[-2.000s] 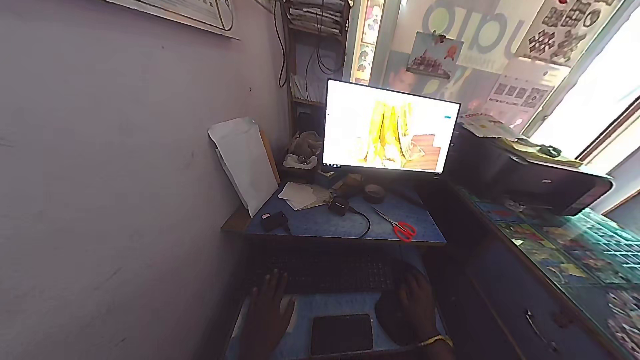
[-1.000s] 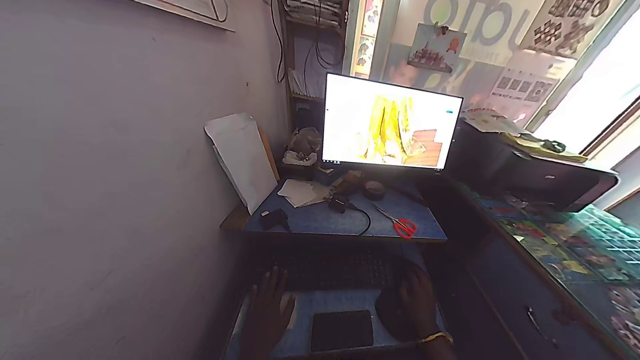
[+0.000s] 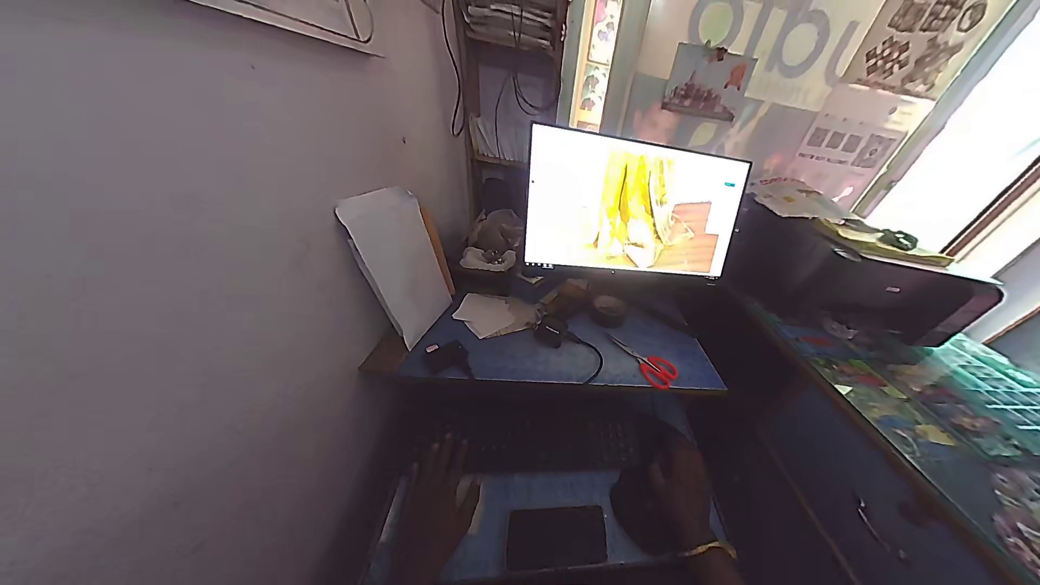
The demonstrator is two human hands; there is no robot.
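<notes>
My left hand (image 3: 439,500) lies palm down at the left end of a black keyboard (image 3: 536,439), fingers spread at its near edge and holding nothing. My right hand (image 3: 678,483) rests at the keyboard's right end on a dark mouse pad (image 3: 638,504); it is too dark to tell whether a mouse is under the palm. Between the hands lies a dark flat rectangular object (image 3: 556,536). Above them, a lit monitor (image 3: 634,203) shows yellow draped cloth on a white ground.
The blue desk shelf (image 3: 520,357) holds red-handled scissors (image 3: 656,370), a roll of tape (image 3: 608,309), papers (image 3: 487,313), and a black adapter (image 3: 445,356). A white envelope (image 3: 398,260) leans on the left wall. A black printer (image 3: 877,276) stands right, on a glass-topped counter (image 3: 894,398).
</notes>
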